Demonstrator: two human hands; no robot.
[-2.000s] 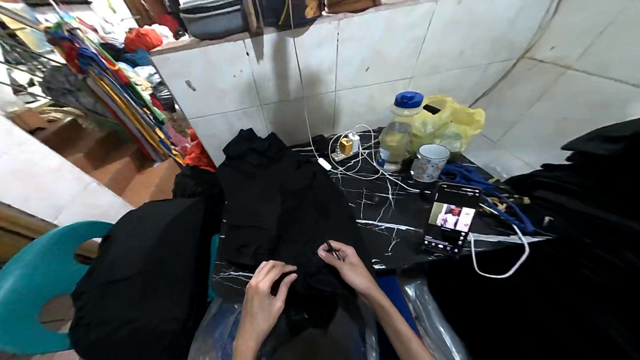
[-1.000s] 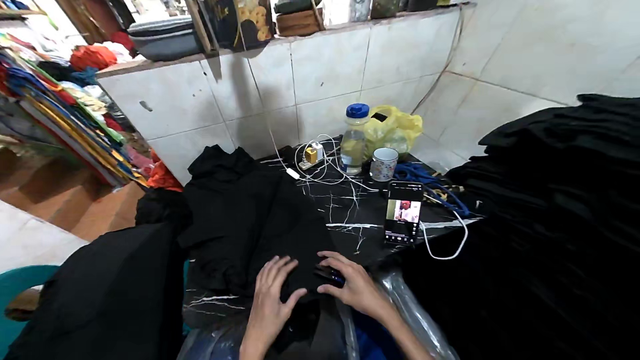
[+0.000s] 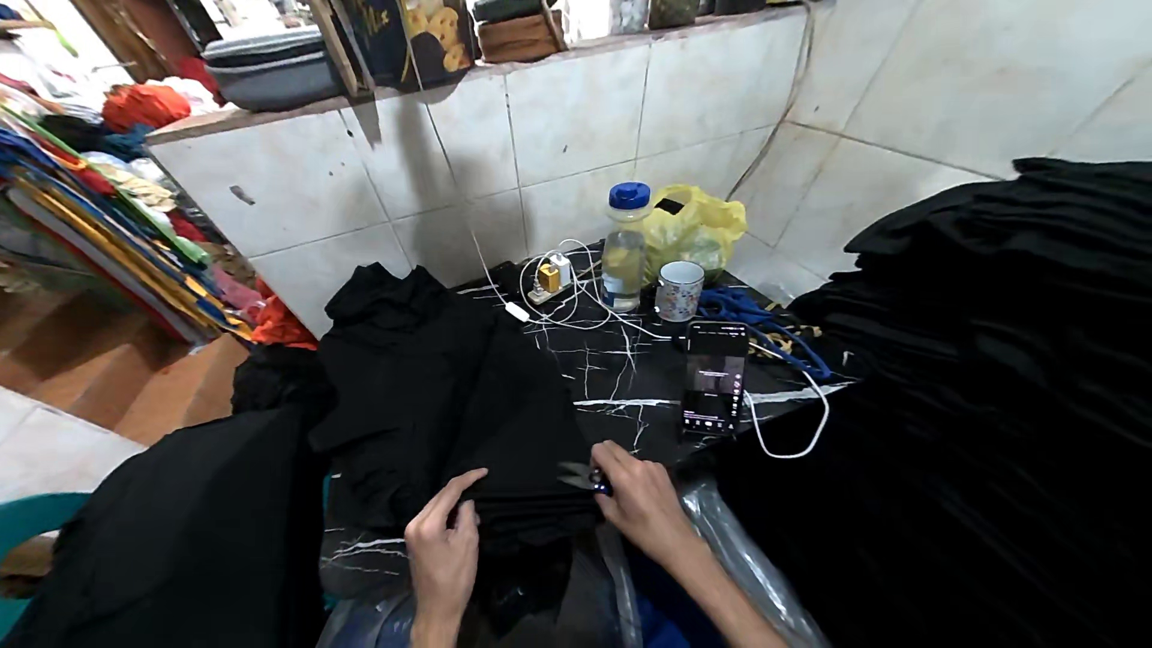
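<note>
A pile of folded black cloth point(image 3: 432, 387) lies on the black marble-patterned table in front of me. My left hand point(image 3: 445, 531) rests at its near edge, fingers apart, with no tool in it; whether it pinches any cloth cannot be told. Small thread snips point(image 3: 587, 479) are held in my right hand point(image 3: 634, 490), at the near right corner of the pile, blades pointing left over the cloth. A tall stack of black cloth point(image 3: 972, 378) rises on the right, and more black cloth point(image 3: 180, 522) is heaped at the left.
Behind the pile stand a plug strip point(image 3: 547, 292) with white cables, a blue-capped bottle point(image 3: 625, 252), a yellow plastic bag point(image 3: 697, 229) and a patterned mug point(image 3: 679, 290). A lit phone point(image 3: 714, 378) is propped upright near blue cords point(image 3: 738, 306). Clear plastic point(image 3: 738, 549) borders my right forearm.
The snips' blades now show plainly beyond my right fingers. My left hand's fingers, spread on the cloth one second ago, are now more drawn together. The phone's screen picture has changed.
</note>
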